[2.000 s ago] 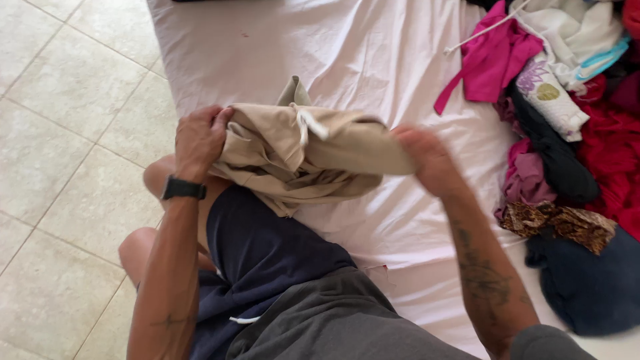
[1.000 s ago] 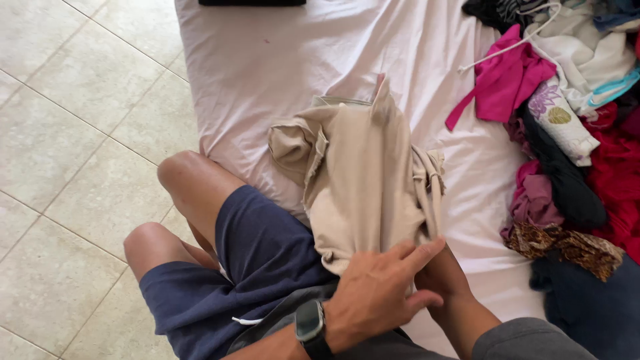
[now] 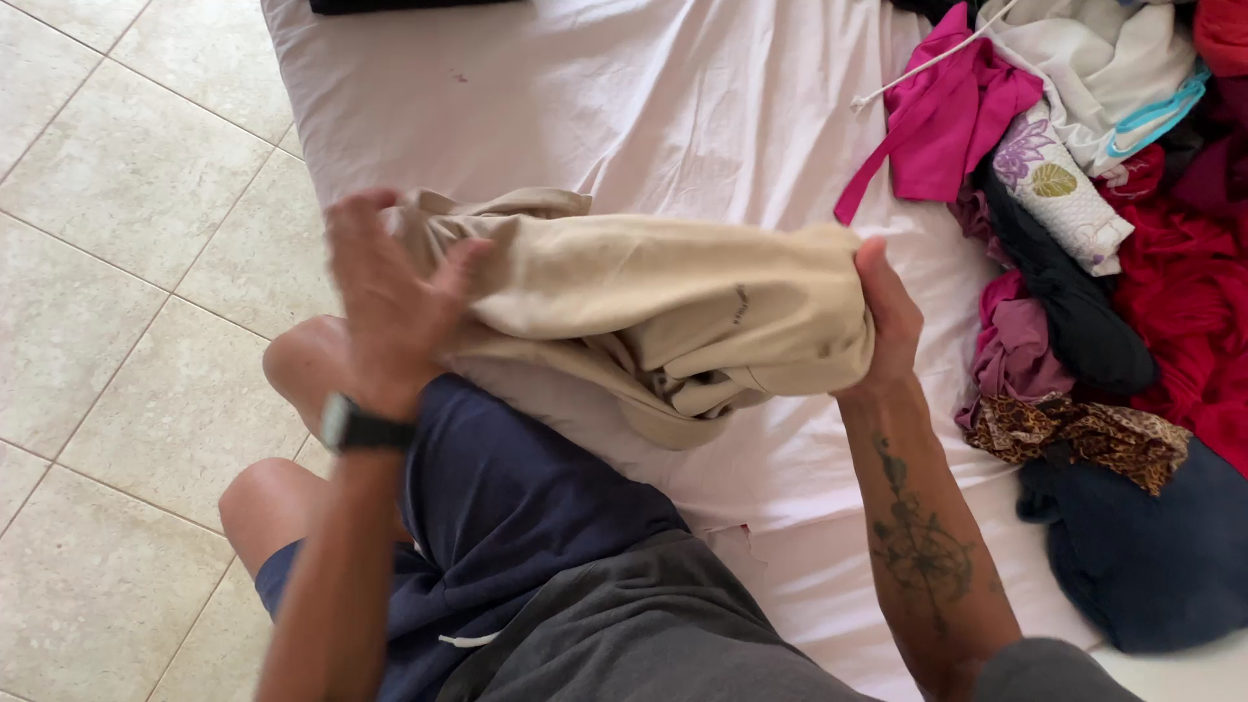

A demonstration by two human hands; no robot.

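Note:
A beige cloth garment (image 3: 673, 283) with small dark lettering is stretched sideways above the bed, in front of my knees. My right hand (image 3: 892, 322) grips its right end, with the thumb on top and the fingers hidden behind or inside the cloth. At the garment's bunched left end is my left hand (image 3: 400, 292), blurred, with fingers and thumb spread; whether it touches the cloth is hard to tell. A dark watch sits on the left wrist.
Pale pink sheet (image 3: 487, 117) covers the bed under the garment. A heap of clothes (image 3: 1180, 312) in red, black, white and magenta lies at the right, with a dark blue garment (image 3: 1150, 556) below it. A black item (image 3: 419, 5) is at the top edge. Tiled floor (image 3: 117, 244) runs along the left.
One second ago the garment hung lengthwise with both hands close together at its lower end. Now it lies crosswise, and my left hand has moved to the left, away from my right.

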